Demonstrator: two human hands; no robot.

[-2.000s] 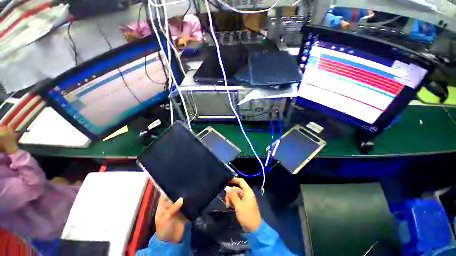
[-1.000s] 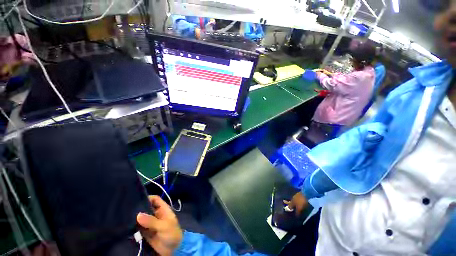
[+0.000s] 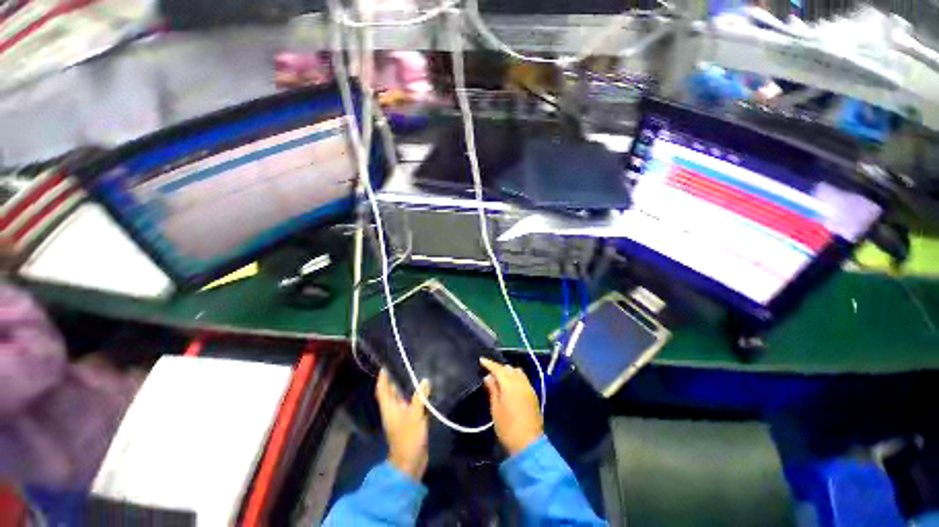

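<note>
A black tablet point(image 3: 438, 345) lies over the left tan-framed plate point(image 3: 450, 295) at the bench's front edge, its near end tilted towards me. My left hand point(image 3: 405, 420) grips its near left side. My right hand point(image 3: 512, 403) holds its near right corner, where a white cable point(image 3: 492, 247) loops down in front of the tablet. Whether the cable is plugged in is blurred. A second tan-framed plate point(image 3: 610, 345) lies on the bench to the right.
Two monitors point(image 3: 257, 201) point(image 3: 736, 211) flank a grey instrument point(image 3: 443, 235) with dark tablets point(image 3: 568, 173) on top. White trays with red dividers point(image 3: 196, 432) stand at lower left beside a person's pink sleeve point(image 3: 46, 381). A grey-green surface point(image 3: 700, 473) and blue stool point(image 3: 860, 494) are at lower right.
My view has turned back left to the bench. The tablet has moved forward and down onto the left plate. My left hand is visible again. The person on the right is out of view.
</note>
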